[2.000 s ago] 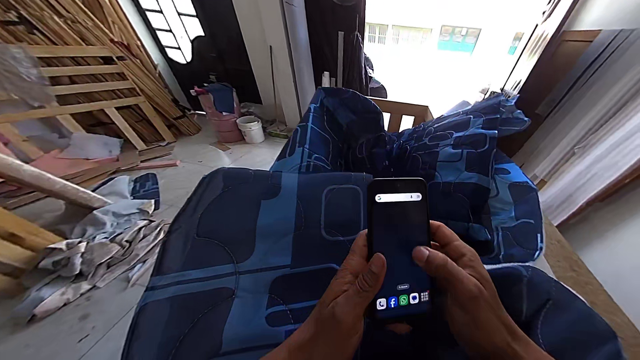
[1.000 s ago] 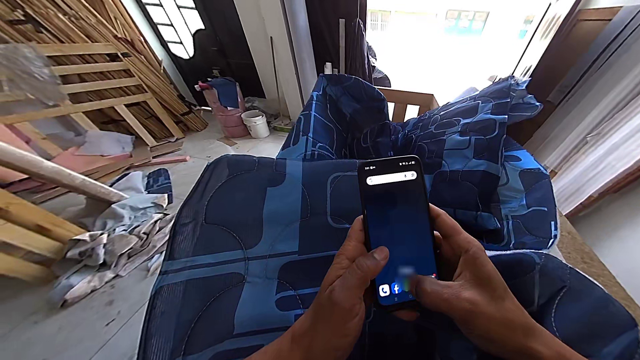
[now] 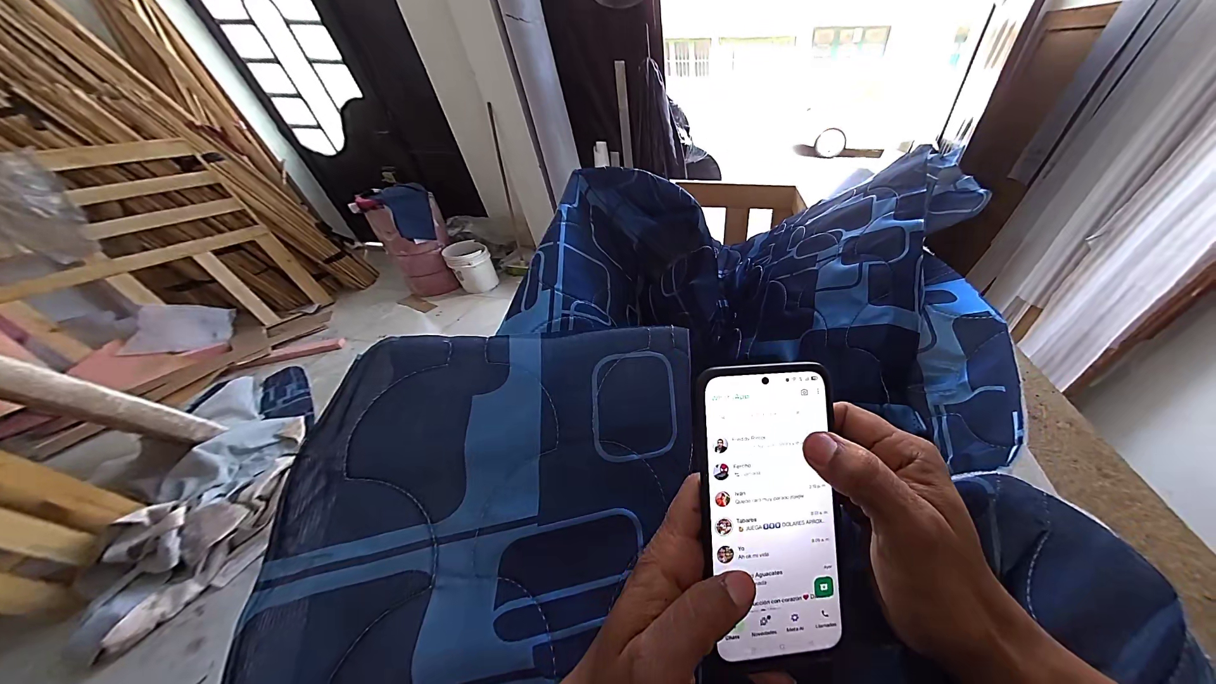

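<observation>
A black-framed smartphone [image 3: 769, 513] is held upright over blue patterned quilted fabric [image 3: 475, 427]; its lit screen shows a chat list bearing writing. My left hand [image 3: 670, 598] grips the phone's lower left side, with the thumb over the lower left of the screen. Around the right side is my right hand [image 3: 902, 522], its thumb at the screen's upper right edge. The fingers behind the phone are mostly hidden. More of the blue fabric lies bunched beyond the phone.
A wooden frame [image 3: 166, 228] leans by stacked wood strips at the left. Scrap cloth [image 3: 209, 494] lies on the floor near a cardboard tube [image 3: 104, 399]. A white bucket [image 3: 470, 266] stands beside a pink container [image 3: 413, 242]. A board edge [image 3: 1102, 456] runs along the right.
The phone's screen has gone from a dark home screen with icons to a white chat list. My right thumb has moved up from the bottom of the screen to its upper right edge.
</observation>
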